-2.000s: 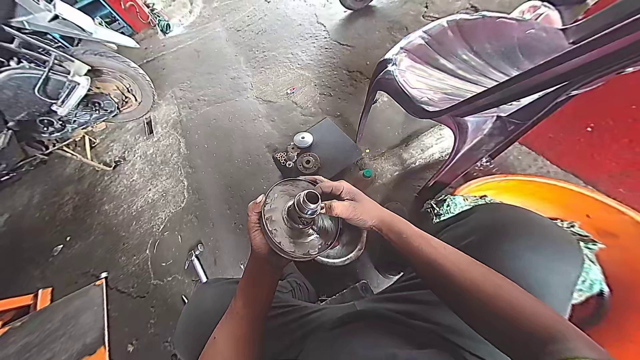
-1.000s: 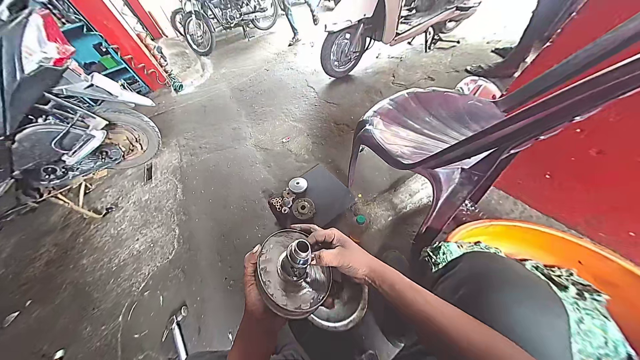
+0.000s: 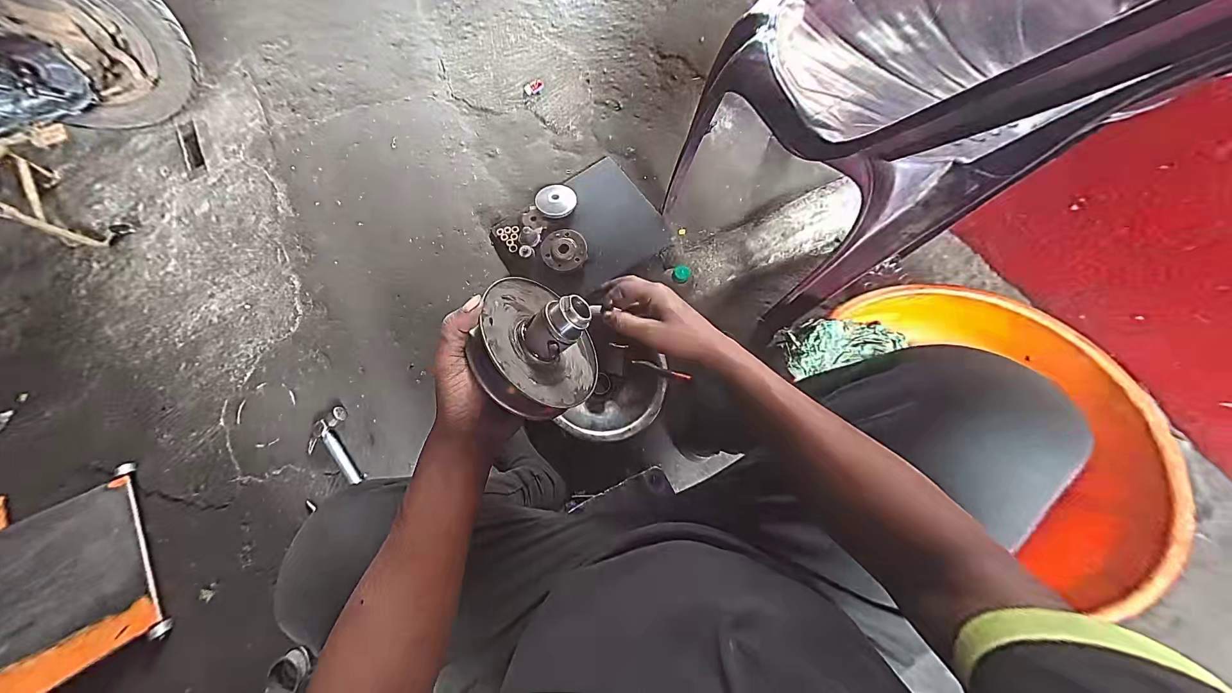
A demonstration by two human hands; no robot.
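Note:
My left hand (image 3: pixel 464 371) grips the rim of a round metal pulley disc (image 3: pixel 520 371) with a cylindrical hub, tilted over a metal bowl (image 3: pixel 626 414). Right of the hub, my right hand (image 3: pixel 654 313) pinches a small pale part (image 3: pixel 599 310) between thumb and fingers; its kind is unclear. In the bowl are parts partly hidden by the disc, and a thin red-tipped item (image 3: pixel 664 370) lies across its rim. Beyond my hands, a silver round cap (image 3: pixel 555 200), a toothed metal disc (image 3: pixel 563 250) and several small rollers (image 3: pixel 508 236) rest by a dark flat sheet (image 3: pixel 611 217).
A purple plastic chair (image 3: pixel 866 144) stands at the upper right. An orange basin (image 3: pixel 1107 539) with a green cloth (image 3: pixel 837 346) is beside my right knee. A hammer (image 3: pixel 337 445) lies on the floor at left, near an orange-and-black object (image 3: pixel 77 577). A green cap (image 3: pixel 681 274) lies near the sheet.
My right hand has moved off the disc's hub and now holds a small part beside it. The disc is tilted more to the right. The view has dipped toward my lap.

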